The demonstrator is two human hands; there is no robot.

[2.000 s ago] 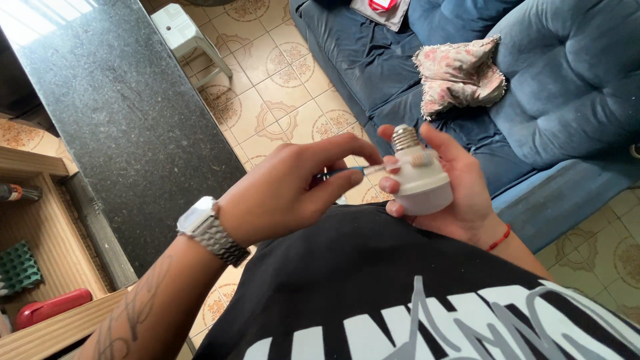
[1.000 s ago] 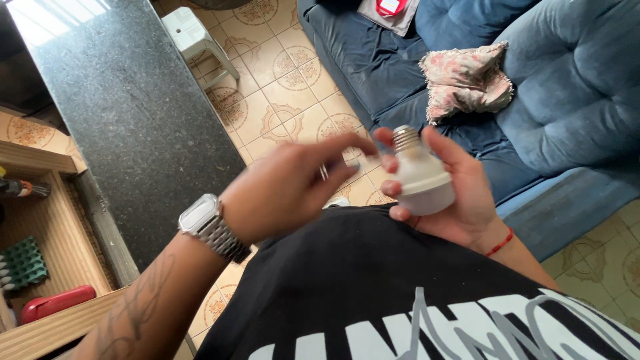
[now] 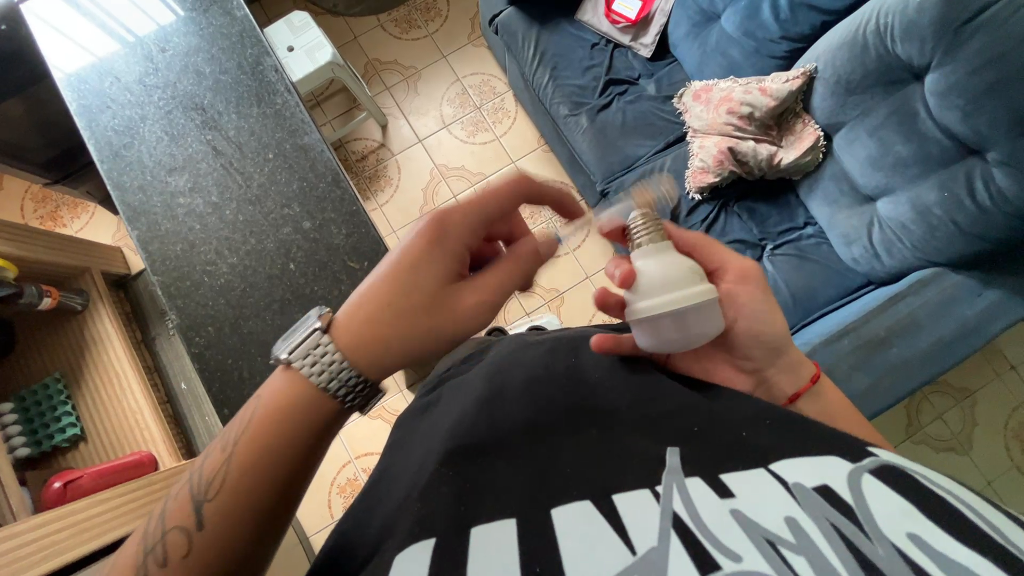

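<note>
My left hand [image 3: 464, 264], with a metal wristwatch [image 3: 324, 360] at its wrist, pinches a thin brush [image 3: 596, 218] between thumb and fingers. Motion blurs the brush; its brownish bristles reach the top of the bulb's metal screw base, and whether they touch it I cannot tell. In my right hand [image 3: 744, 320] is a white LED light bulb [image 3: 676, 300], its screw base pointing up and its rounded end down. The fingers wrap around the bulb's body, and a red string bracelet circles that wrist.
A dark granite countertop [image 3: 216, 176] runs along the left, above a wooden drawer [image 3: 120, 352] with an egg tray and a red case. A white plastic stool [image 3: 308, 56] stands on the tiled floor. On the right is a blue sofa [image 3: 904, 176] with a floral cushion [image 3: 752, 128].
The brush's bristles, over the bulb's body two seconds ago, are now up at the screw base. My right hand keeps its hold on the bulb.
</note>
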